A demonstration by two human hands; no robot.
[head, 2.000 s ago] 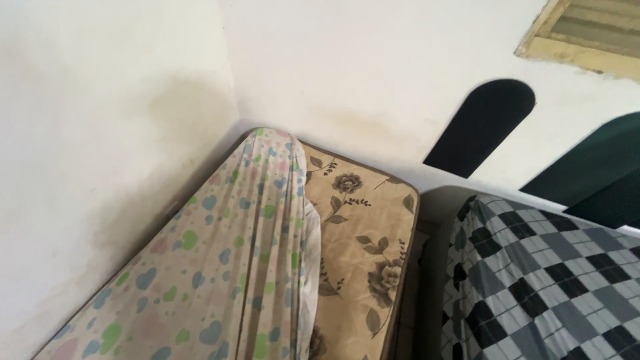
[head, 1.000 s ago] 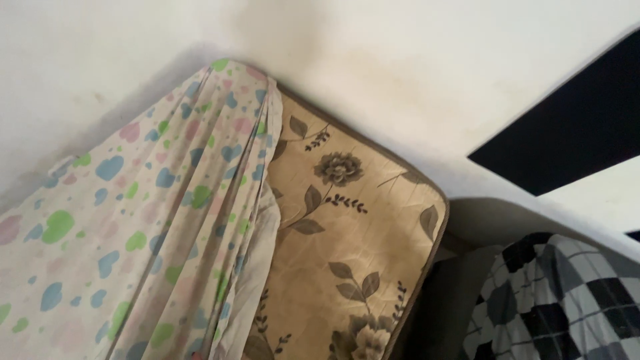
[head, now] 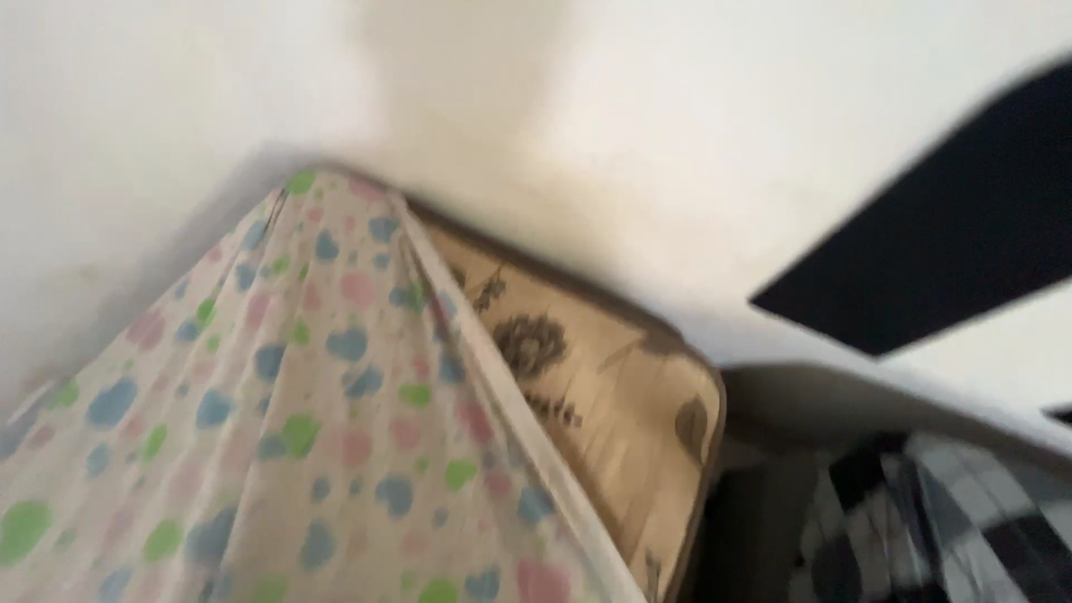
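Neither my left hand nor my right hand shows in the head view. A fitted bed sheet with pink, blue and green hearts and dots (head: 335,402) is stretched over the far left corner of a mattress. Its folds run from that corner toward the bottom of the view. A rolled hem slants down to the right. Beyond the hem lies the bare mattress top (head: 620,419), beige with a dark flower print and a brown piped edge. The picture is somewhat blurred.
White walls (head: 687,151) with brownish stains meet behind the mattress corner. A black painted shape (head: 938,226) marks the wall at right. At lower right, a black, grey and white checked cloth (head: 971,519) lies beyond a dark gap beside the mattress.
The sheet's hem has moved right across the mattress, and less of the flower print shows than a second ago. The view has come closer to the corner.
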